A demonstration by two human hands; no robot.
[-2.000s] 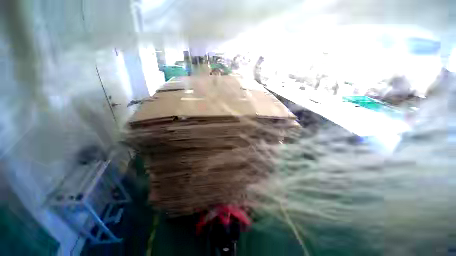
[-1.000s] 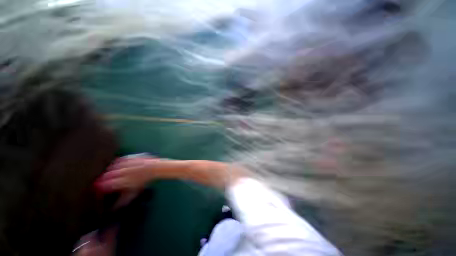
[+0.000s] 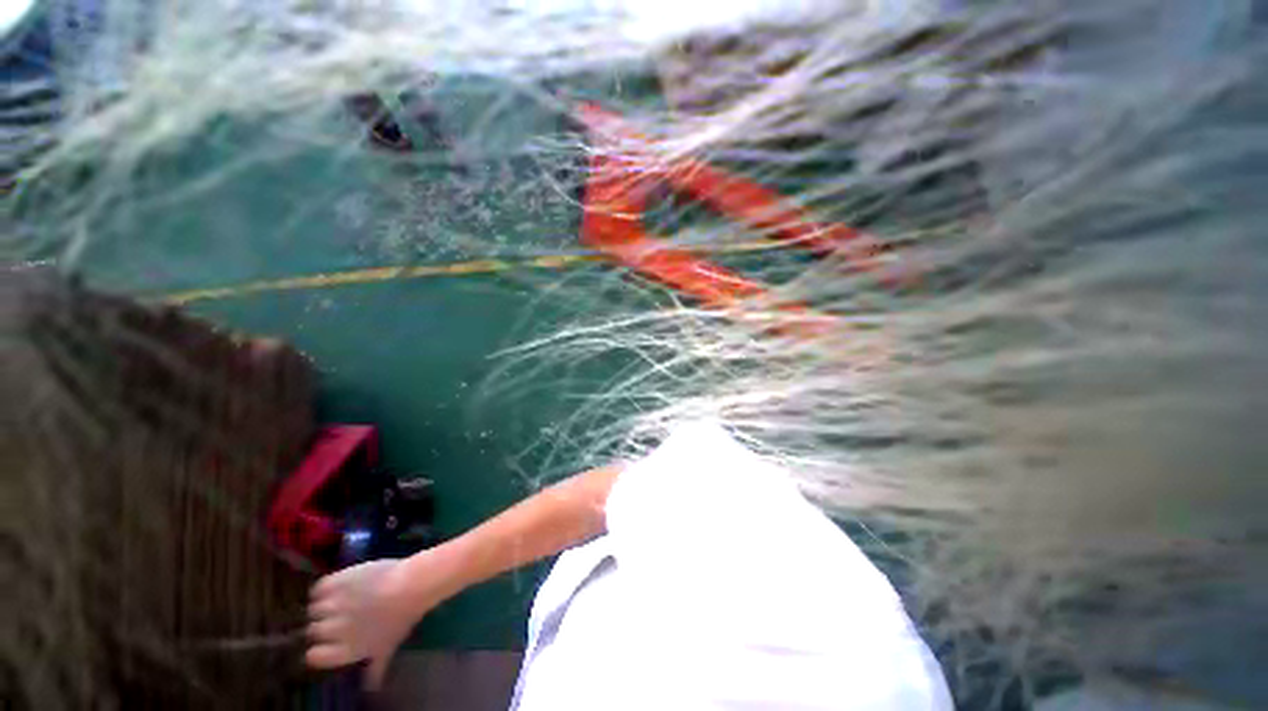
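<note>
The thick stack of flattened cartons (image 3: 153, 514) fills the lower left, its layered edges showing. The red pallet truck body (image 3: 327, 486) with a dark wheel or fitting sits against the stack. My right hand (image 3: 364, 611), bare, reaches from a white sleeve to just below the red body, in front of the stack. Its fingers point left and the thumb points down; whether it grips the dark handle below it is hidden. My left hand is not in view. A dull brownish band (image 3: 452, 681) lies at the bottom edge; I cannot tell what it is.
An orange-red forked frame (image 3: 612, 208) lies low on the green floor (image 3: 459, 361), across a yellow line (image 3: 376, 275). A small dark object (image 3: 378, 122) is at upper left. Pale strands blur the top and right.
The view has turned from facing the stack to looking down, with the stack at left. Since one second ago the orange-red frame shows clearly, and the second hand has left the lower edge.
</note>
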